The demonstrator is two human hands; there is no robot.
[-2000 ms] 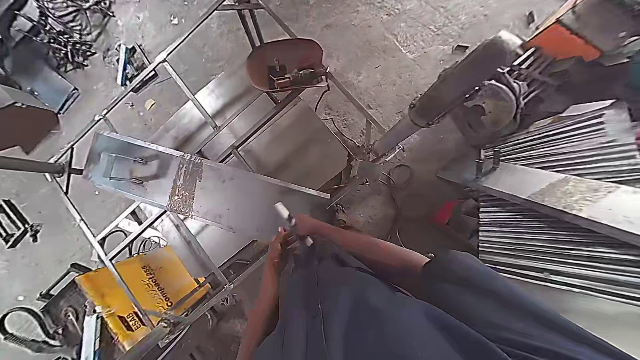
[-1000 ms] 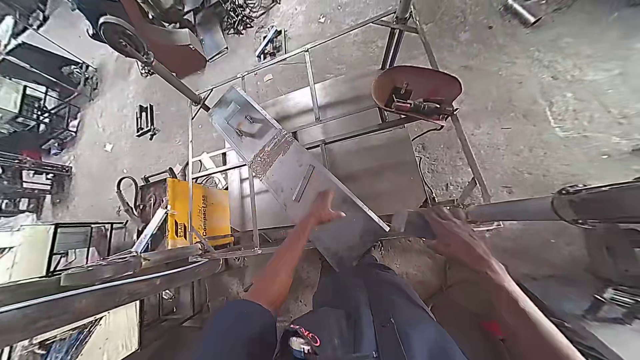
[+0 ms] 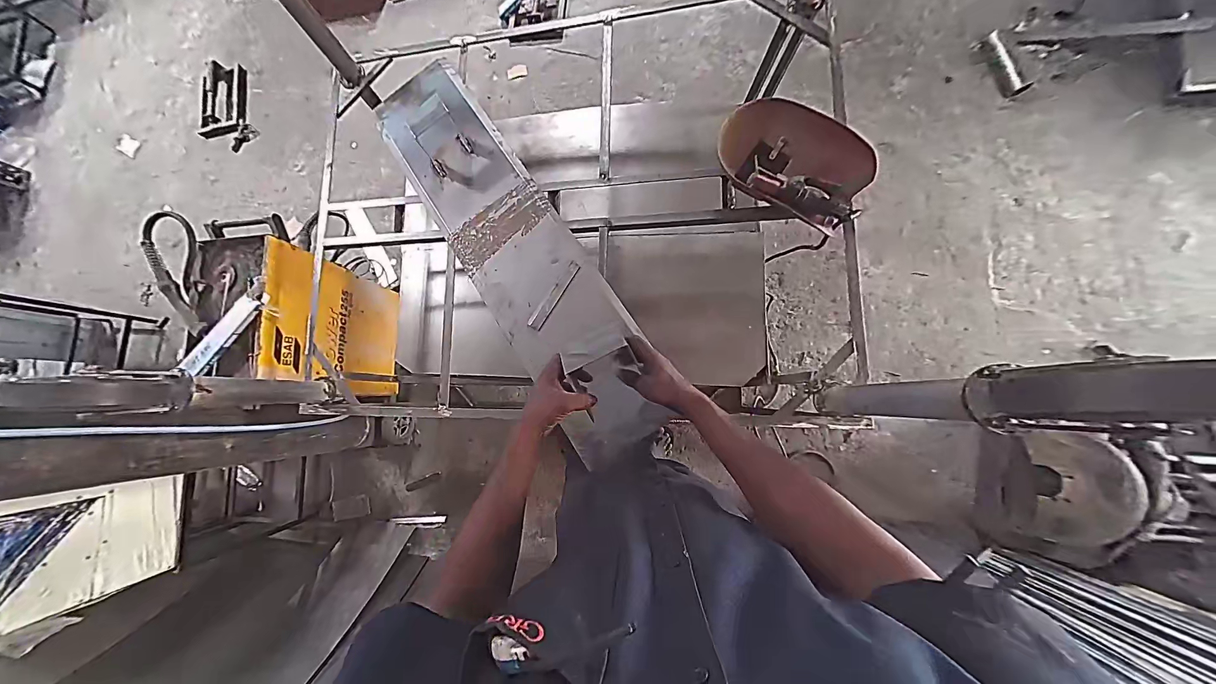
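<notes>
A long grey metal plank [image 3: 513,252] slants across a tubular metal frame [image 3: 606,104], from upper left down to my body. Handle-like fittings show on its far part, beyond a rough brownish band. A thin metal strip [image 3: 554,296] lies on its smooth surface. Over the plank's near part, my left hand [image 3: 560,394] is at the left end of a crosswise metal edge, with a thin dark thing by its fingers. My right hand [image 3: 655,375] touches the right end of that edge, fingertips partly hidden. How firmly either hand grips cannot be seen.
A brown seat-like tray [image 3: 798,142] holds a power tool at the frame's right. A yellow ESAB machine [image 3: 332,323] stands at left. Thick pipes [image 3: 912,397] reach in from both sides. Wide metal sheets [image 3: 674,304] lie beneath the plank; metal bars [image 3: 1092,617] lie lower right.
My right hand has moved left from beside the right-hand pipe to the plank. My left hand, spread over the plank one second ago, is nearer my body. The view has shifted strongly.
</notes>
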